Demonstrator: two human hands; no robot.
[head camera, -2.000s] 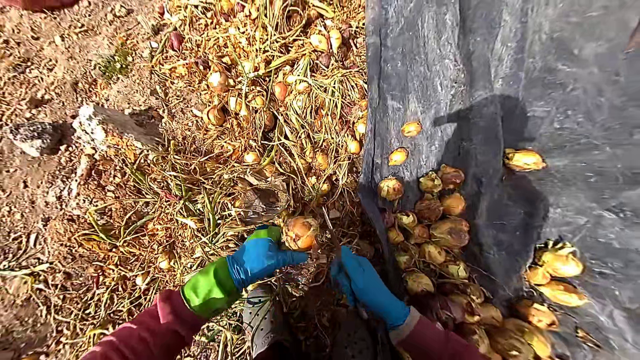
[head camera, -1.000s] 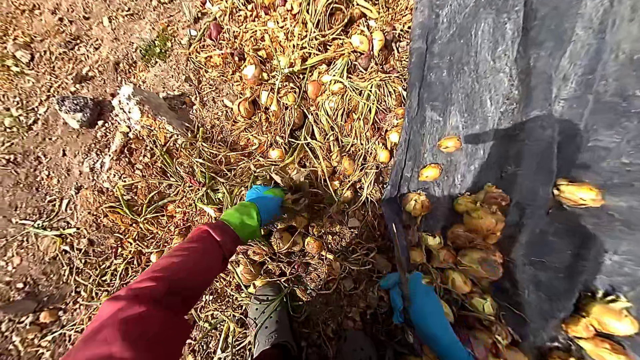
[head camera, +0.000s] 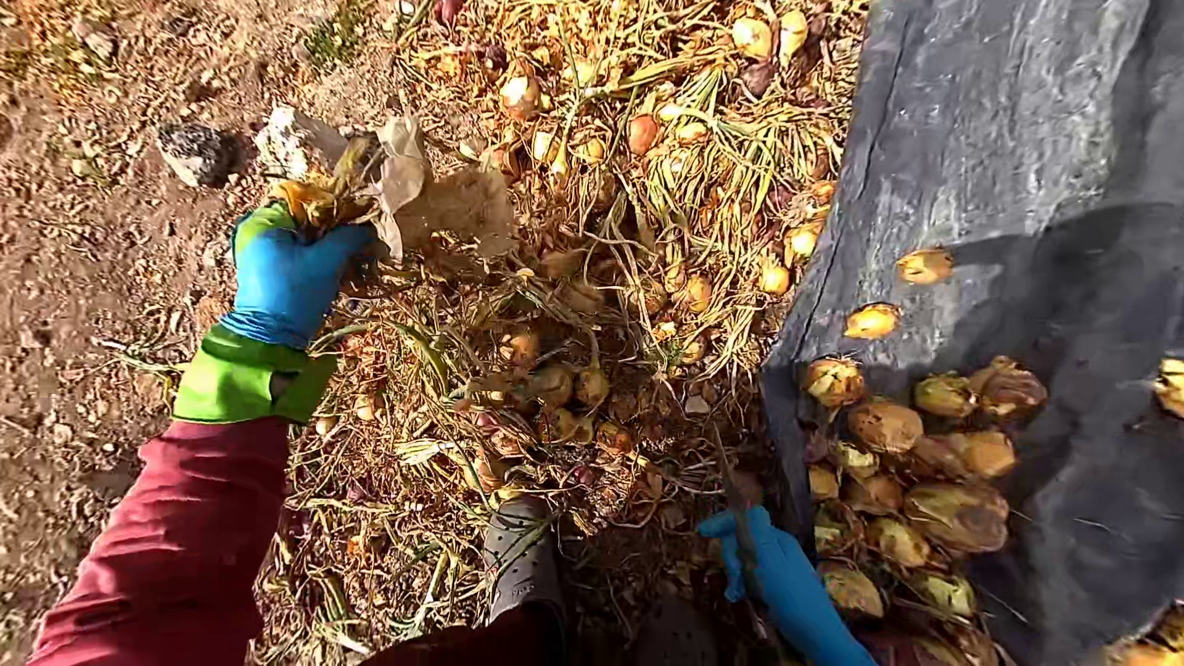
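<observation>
At the left of the head view my left hand (head camera: 291, 268), in a blue glove with a green cuff, is closed on a bunch of dry papery plant matter (head camera: 416, 199), perhaps onion skins or leaves. My right hand (head camera: 772, 573), in a blue glove, is low at the right, holding a thin dark blade-like tool (head camera: 735, 499), probably a knife, which points up the view. Onions with dry stalks (head camera: 555, 384) lie on the ground between the hands. Trimmed onions (head camera: 885, 425) are heaped on a dark sheet just right of my right hand.
The dark sheet (head camera: 1008, 139) covers the ground at the right, with a few single onions (head camera: 871, 321) on it. More onions and stalks (head camera: 721, 139) spread across the top. Two stones, one dark (head camera: 194, 153) and one pale (head camera: 296, 143), lie upper left. A perforated shoe (head camera: 523, 555) is at the bottom.
Two seconds ago my left hand held an onion near my right hand. It then reached into the stalks, and now it is farther up and left with dry plant matter. My right hand stays beside the sheet.
</observation>
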